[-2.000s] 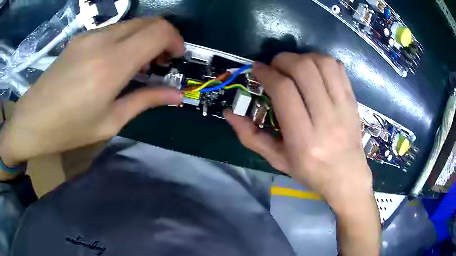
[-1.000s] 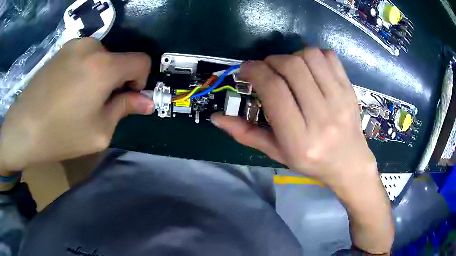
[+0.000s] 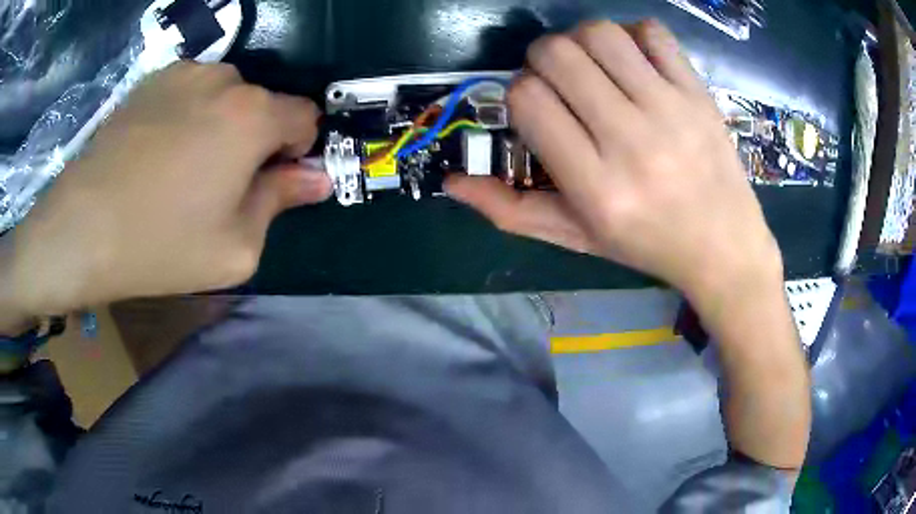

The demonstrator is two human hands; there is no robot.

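Observation:
The open white power strip housing (image 3: 422, 80) lies across the dark mat, its right part behind my right hand. My left hand (image 3: 191, 181) pinches the power cord just left of the clear whitish strain relief (image 3: 344, 169) at the housing's left end. My right hand (image 3: 633, 151) grips the strip across its middle, thumb on the near edge and fingers on the far side. A blue wire (image 3: 445, 115) arches up to my right fingers. Yellow-green and red-orange wires run beside it from the yellow-labelled part (image 3: 382, 159). A white block (image 3: 477, 153) sits near my right thumb.
The mains plug (image 3: 196, 25) and crinkled plastic bag (image 3: 50, 60) lie at the upper left. Another strip assembly (image 3: 718, 12) shows at the top right. A whitish roll-like edge (image 3: 859, 161) bounds the mat at right. A cardboard box (image 3: 75, 371) is below my left arm.
The strip and both hands sit higher in view and the strip looks more level. Since the oldest frame, my left fingers have moved from over the strip's left end to the cord beside the strain relief.

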